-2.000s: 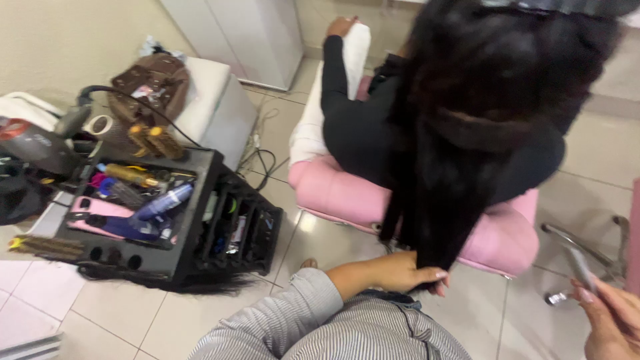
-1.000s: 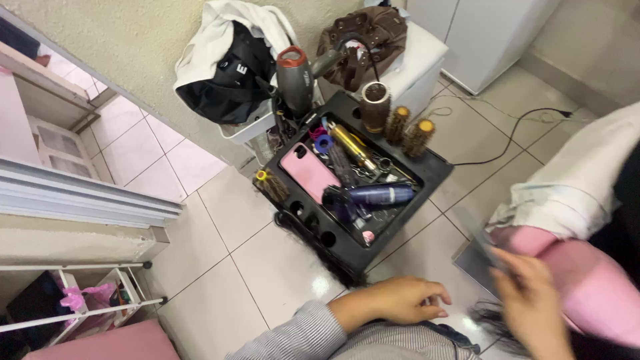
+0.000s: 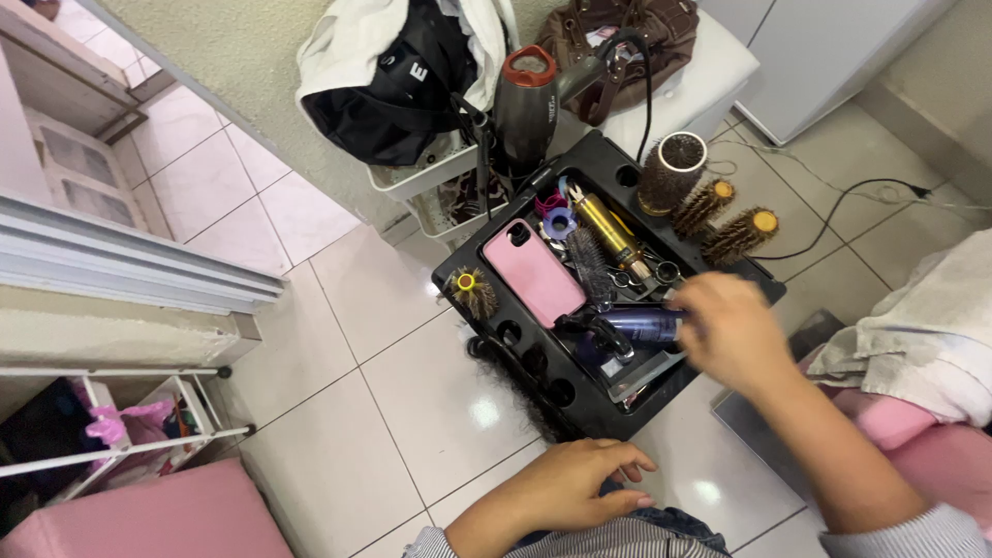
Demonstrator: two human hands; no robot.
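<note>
A black salon trolley tray (image 3: 457, 271) holds a pink phone case (image 3: 535, 271), a purple bottle (image 3: 639, 324), a gold bottle (image 3: 608, 232), a clear-bristled brush (image 3: 589, 260), scissors (image 3: 666, 273) and a flat grey strip, perhaps a comb (image 3: 647, 377). Over the tray's right side, my right hand (image 3: 728, 333) has its blurred fingertips beside the scissors and the purple bottle; whether they grip anything is unclear. My left hand (image 3: 585, 480) is below the tray in front of my body, fingers loosely bent, nothing in it. Round brushes (image 3: 740, 236) stand along the tray's far right edge.
Behind the tray stands a hair dryer (image 3: 527, 112) beside a black and white bag (image 3: 387, 85). A brown handbag (image 3: 620, 54) sits on a white seat (image 3: 717, 70). A black cable (image 3: 825, 225) crosses the floor. A pink seat (image 3: 922, 449) with white cloth is at right, a white rack (image 3: 155, 446) at left.
The view has swung left from the seated person to the trolley. My left hand has let go of the dark hair. My right hand, earlier holding a grey comb, has moved over the tray.
</note>
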